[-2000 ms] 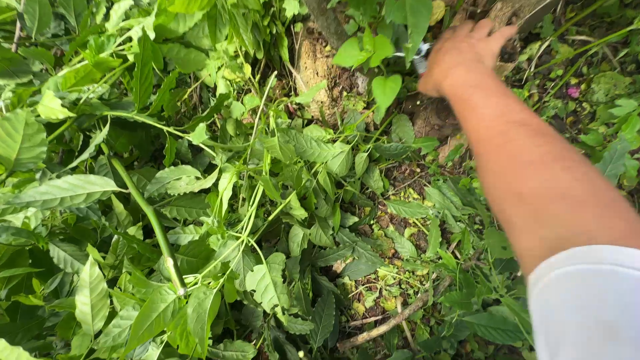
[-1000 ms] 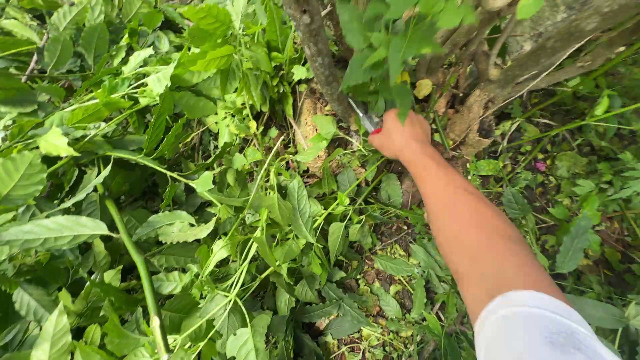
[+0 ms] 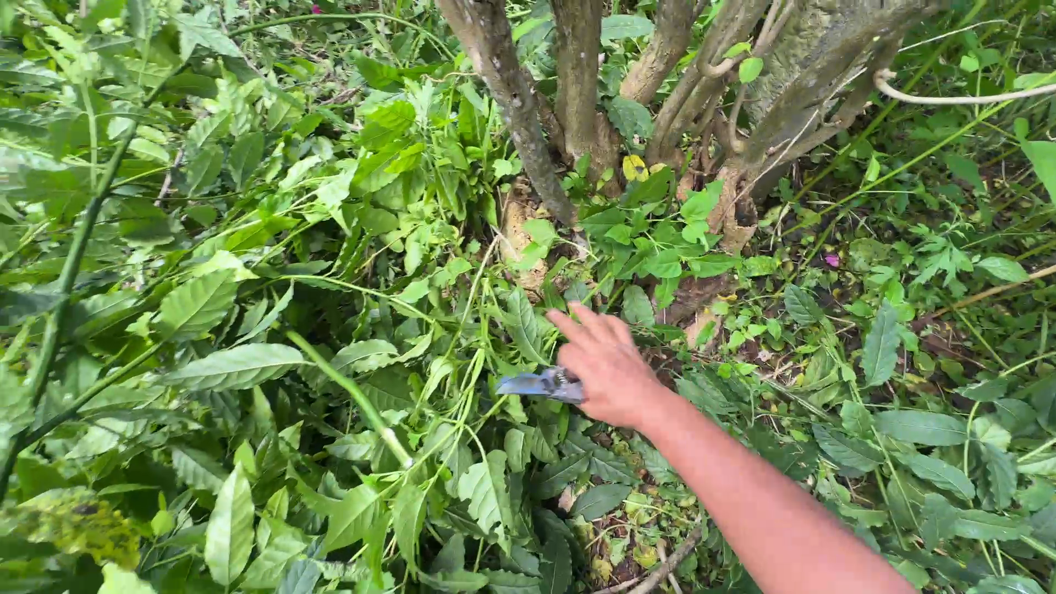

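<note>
My right hand reaches in from the lower right, holding pruning shears whose metal blades point left; the handles are hidden in the palm. Two of its fingers are stretched out toward the leaves. Just left of the blades, thin green stems rise among leafy shoots. Farther left lies a thicker green stem with a pale cut end. Above the hand, a leafy green vine grows at the base of a shrub with several woody trunks. My left hand is out of view.
Dense leafy growth covers the left side, crossed by a long dark green stem. A dry branch lies on the ground at the bottom. Low weeds spread at right, below a curved bare twig.
My right hand, with the shears, has come away from the base of the trunks and down toward the thin green stems. The view takes in more of the trunks.
</note>
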